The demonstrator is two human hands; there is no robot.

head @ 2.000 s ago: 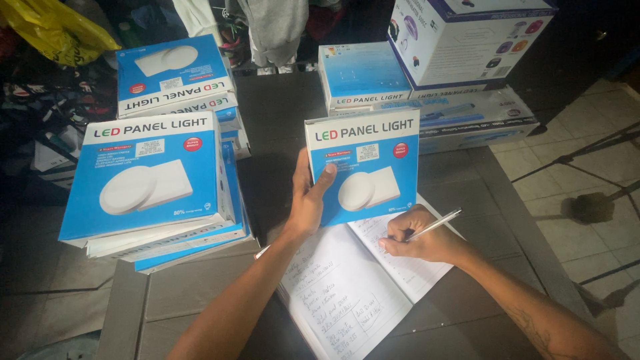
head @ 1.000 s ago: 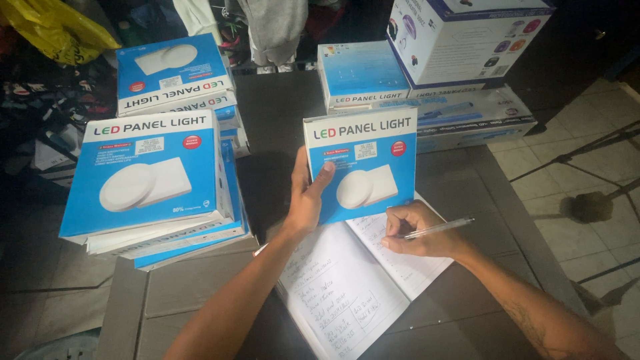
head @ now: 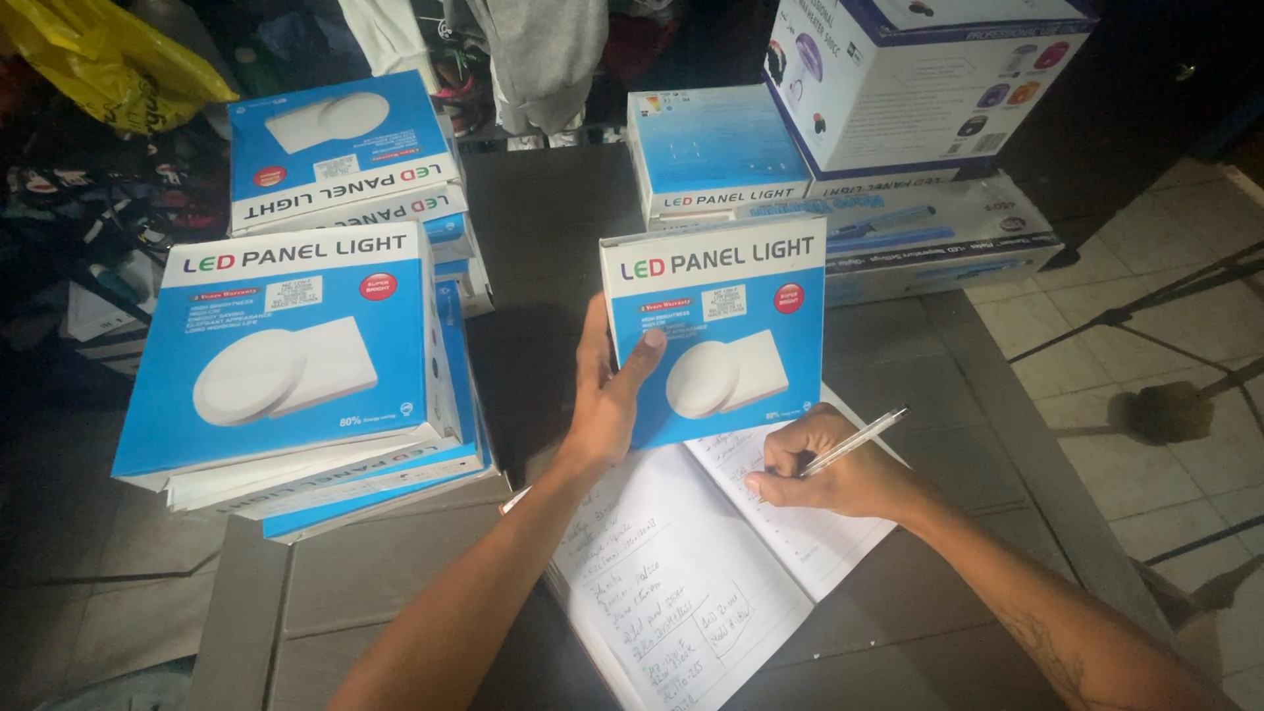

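Note:
My left hand [head: 612, 385] grips the left side of a blue and white LED panel light box [head: 726, 326], tilted up with its printed front facing me. Its lower edge is over the top of an open lined notebook [head: 691, 573] with handwriting on both pages. In my right hand [head: 829, 464] is a clear-barrelled pen [head: 854, 441], held in a writing grip over the right page. The fingers hide the pen's tip. Left of my left hand stands a front stack of similar boxes [head: 276, 336], with another stack [head: 341, 148] behind it.
Further boxes stand at the back right: a blue panel light box [head: 716, 148], a long carton [head: 938, 237] and a large white and purple carton [head: 928, 89]. A yellow plastic bag [head: 118, 64] and clothes [head: 543, 59] are beyond the grey table [head: 336, 602]. Thin dark legs stand on the tiled floor.
The right hand has shifted slightly on the right page, and the pen's tilt has changed. The left hand keeps hold of the box throughout.

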